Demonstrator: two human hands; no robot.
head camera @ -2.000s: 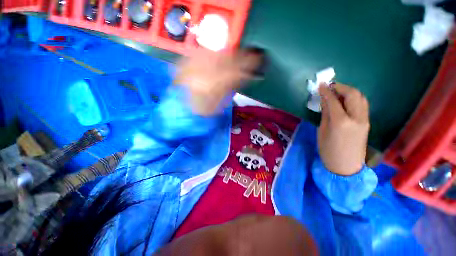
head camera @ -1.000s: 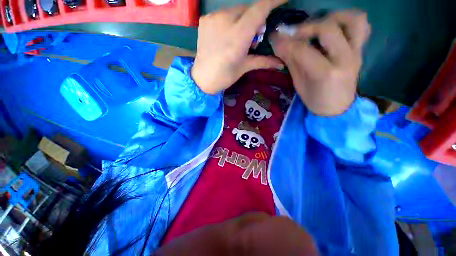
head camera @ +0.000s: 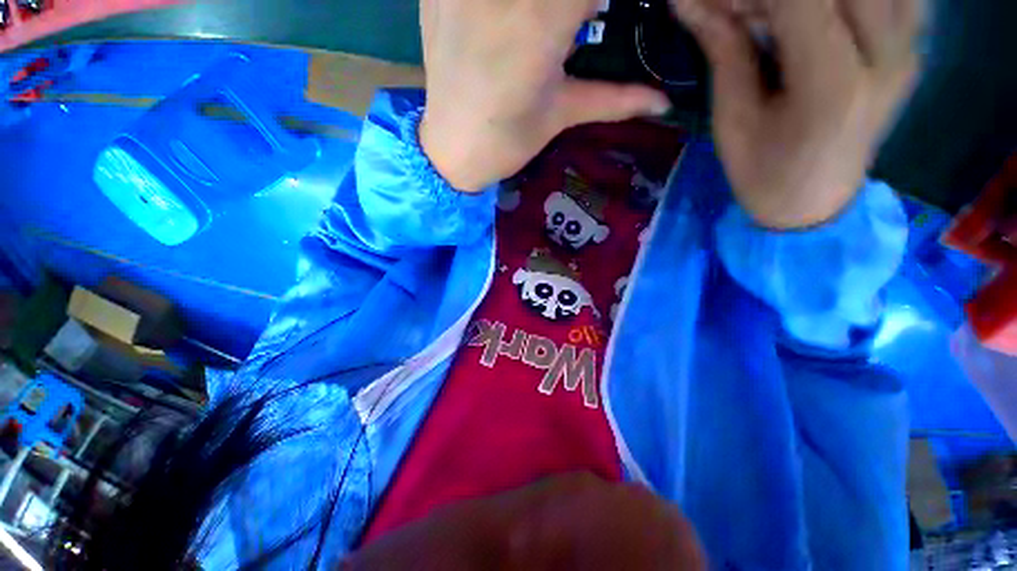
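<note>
A round, glossy black unit (head camera: 666, 47) with a thin bright rim line shows between my hands at the top edge of the view. My left hand (head camera: 502, 95) holds it from the left, with the thumb along its near side. A small white and blue spot shows beside my left fingers. My right hand (head camera: 805, 106) is at the unit's right side, blurred, with fingers bent. The top of both hands is cut off by the picture edge. No tissue shows; whether my right fingers hold one is hidden.
The dark green bench (head camera: 961, 84) lies beyond my hands. Part of a red tray (head camera: 993, 279) shows at the right, and a red tray edge (head camera: 100, 13) at the top left. A blue stool (head camera: 151, 192) and cardboard boxes (head camera: 106, 318) stand on the left.
My hands came together around the black unit and moved up in the view. The white tissue seen in my right hand is out of sight. The trays have shifted toward the picture edges.
</note>
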